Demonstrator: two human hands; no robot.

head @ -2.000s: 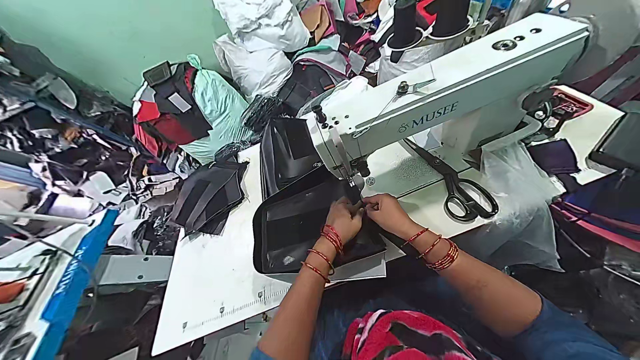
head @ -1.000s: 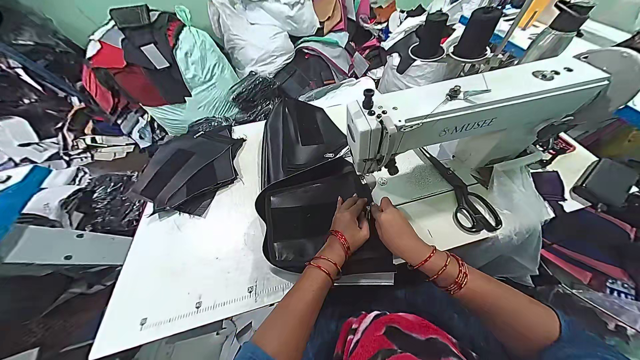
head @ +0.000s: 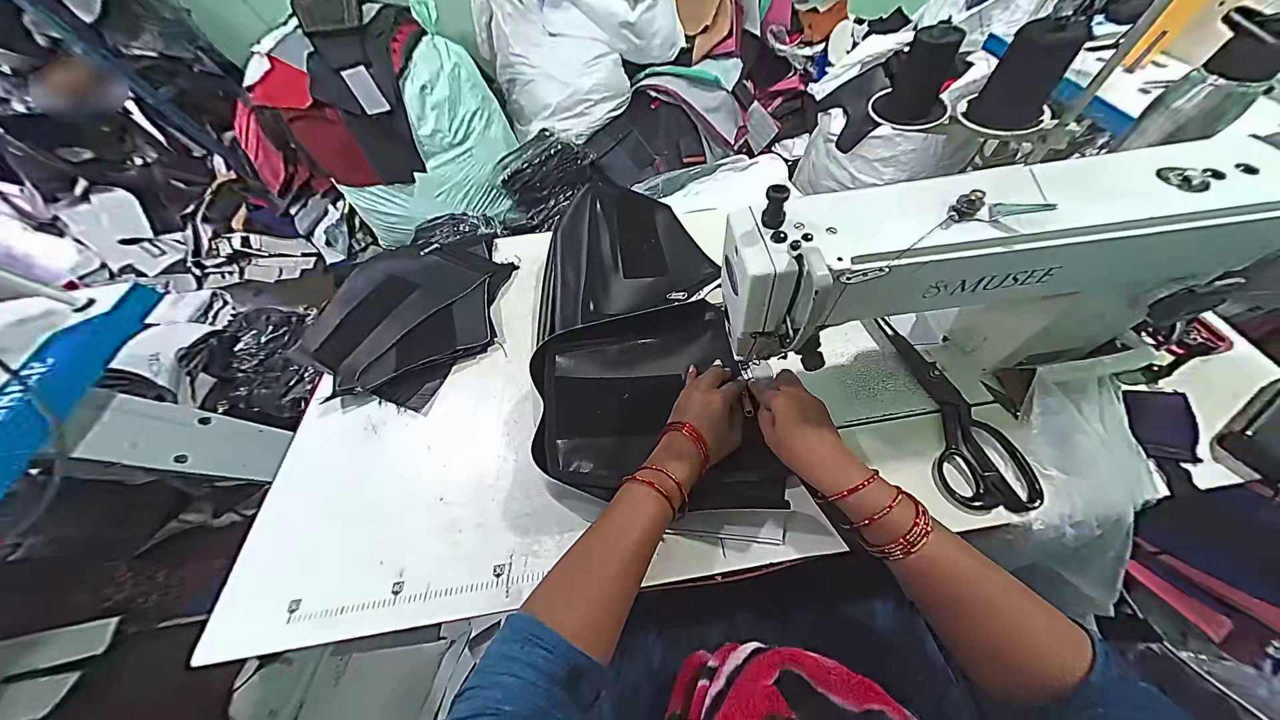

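A black bag panel (head: 630, 400) with a raised edge lies on the white sewing table (head: 400, 520), its right side under the head of a Musee sewing machine (head: 900, 260). My left hand (head: 712, 408) rests on the panel just below the needle area, fingers bent at its edge. Beside it, my right hand (head: 795, 420) pinches the material at the same edge. Between the two hands shows a small metal zipper pull (head: 747, 403). What exactly the fingertips grip is partly hidden. Another black piece (head: 630, 250) lies behind the panel.
Black-handled scissors (head: 965, 440) lie right of my right hand. A stack of black pieces (head: 410, 320) sits on the table's left part. Two black thread cones (head: 1025, 75) stand behind the machine. A clear plastic bag (head: 1090, 490) hangs at the right edge; stuffed bags (head: 560, 65) are behind.
The view has shifted somewhat. Both hands stay close together at the panel's edge near the needle, and a zipper pull now shows between them.
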